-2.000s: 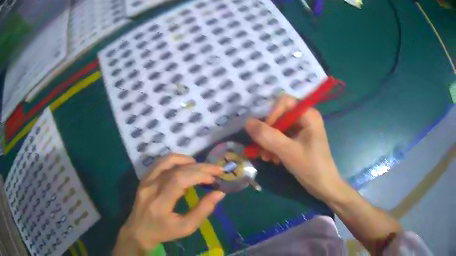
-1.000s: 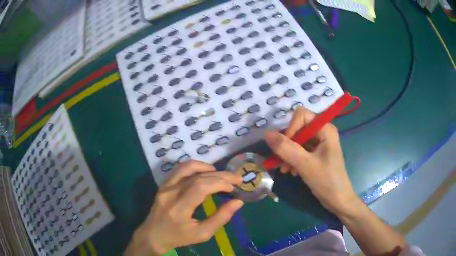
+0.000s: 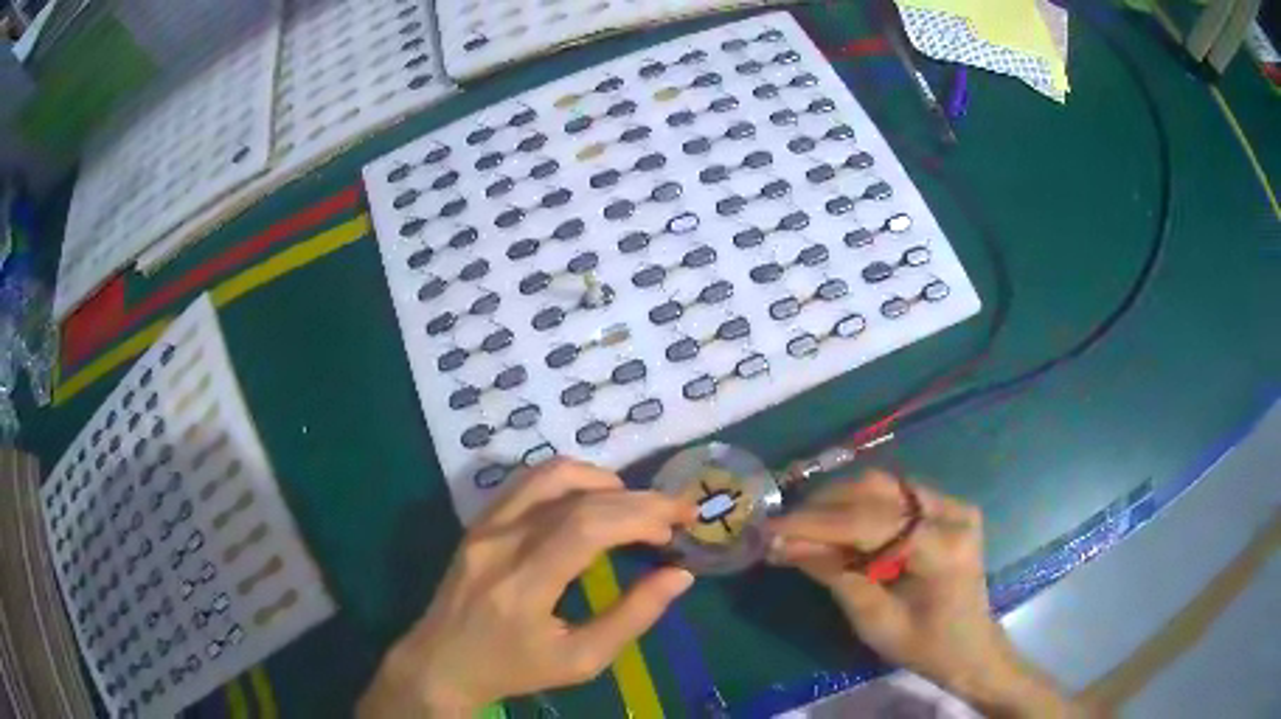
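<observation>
The test fixture (image 3: 745,552), a round silver disc with a brass-coloured centre, lies on the green mat. A small pale-faced element (image 3: 718,507) sits on its slotted centre. My left hand (image 3: 548,583) holds the fixture's left side, fingertips near the element and thumb at the lower rim. My right hand (image 3: 899,576) is closed at the fixture's right side, fingertips at the rim. A red part of the test probe (image 3: 888,566) shows between its fingers, the rest hidden. A metal cable connector (image 3: 829,462) points right from the fixture.
The main component board (image 3: 934,267) lies beyond the fixture, with a tiny upright pale piece (image 3: 593,292) on it. Another board (image 3: 302,583) lies left, and more at the rear left. A dark cable (image 3: 1159,211) curves at right. Note papers (image 3: 1019,49) lie upper right.
My right hand has moved down and turned, so the red probe no longer points up to the right. The connector now shows. My left hand stays at the fixture. The view has shifted somewhat.
</observation>
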